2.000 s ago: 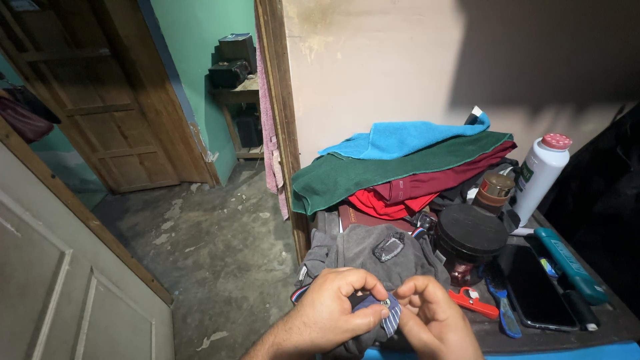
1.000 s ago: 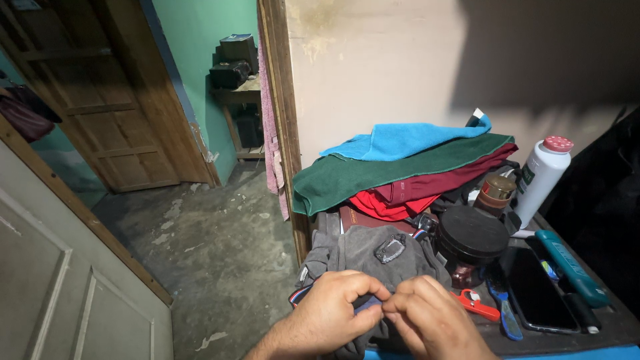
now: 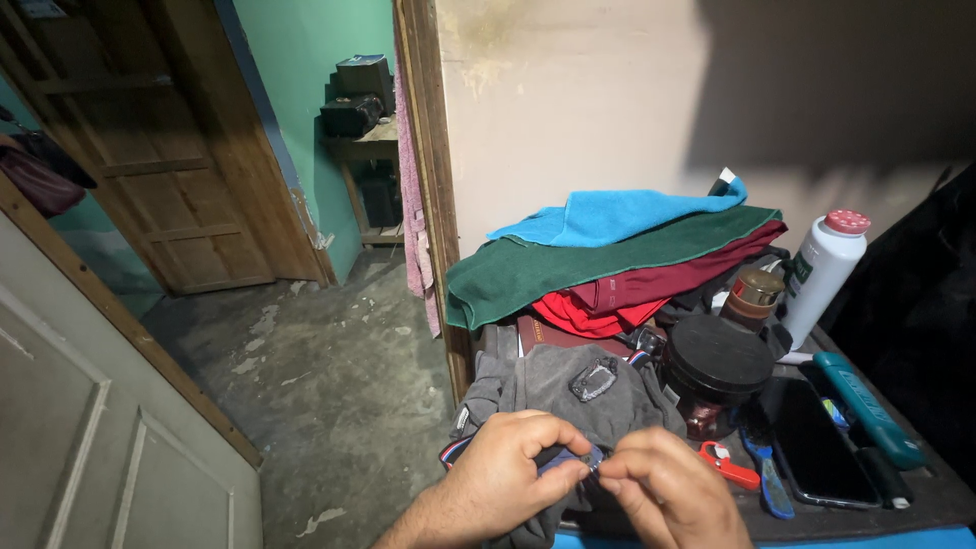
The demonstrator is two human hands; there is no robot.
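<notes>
My left hand [image 3: 518,473] pinches a small piece of blue fabric [image 3: 560,459] between thumb and index finger, near the table's front edge. My right hand [image 3: 671,488] is close beside it, thumb and fingertips together at a small shiny item at the fabric's edge, too small to identify. Beneath and behind the hands lies a grey garment [image 3: 564,374] with a dark oval patch of stitching [image 3: 593,379] and striped red, white and blue trim. Right of it are a red plastic thread snipper or small cutter [image 3: 728,465] and a blue-handled brush or tool [image 3: 766,473].
Folded blue [image 3: 618,217], green [image 3: 595,267] and maroon cloths are piled against the wall. A black-lidded jar [image 3: 718,358], a gold-capped jar [image 3: 755,293], a white bottle [image 3: 823,274], a smartphone [image 3: 820,442] and a teal tube [image 3: 869,412] stand or lie at right. A white door [image 3: 114,427] is at left.
Two seconds ago a striped piece of the blue fabric showed between my hands; now less of it shows. My right fingers have shifted and curled around its edge. The things on the table have not moved.
</notes>
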